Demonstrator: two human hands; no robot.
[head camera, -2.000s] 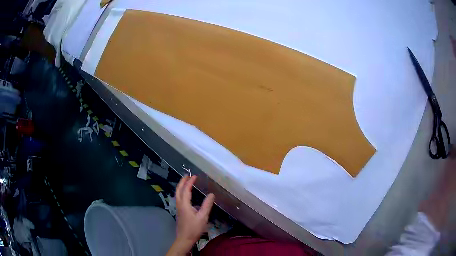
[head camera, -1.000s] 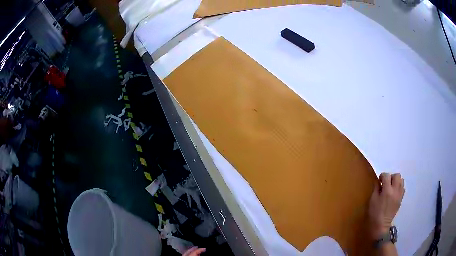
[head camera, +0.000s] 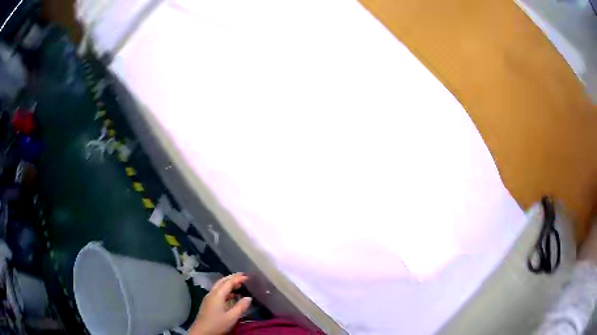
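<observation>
The tan-brown card pattern piece lies at the upper right, its near end running to the right edge of the picture. The white fabric is bare beside it and looks overexposed. The black shears show their loop handles on the grey table at the right; their blades are hidden at the card. My left hand is low in the picture by the table edge, empty, with fingers curved and apart. Of my right arm only a pale sleeve and a little skin show at the lower right edge; the hand's grip cannot be seen.
The grey table edge runs diagonally at the left. A pale bin stands on the dark green floor below it, near yellow-black tape and white scraps. Dark red clothing shows at the bottom.
The card has moved off the white fabric to the right. My right hand, at the card's edge a second ago, is now mostly out of view. More of my left hand shows.
</observation>
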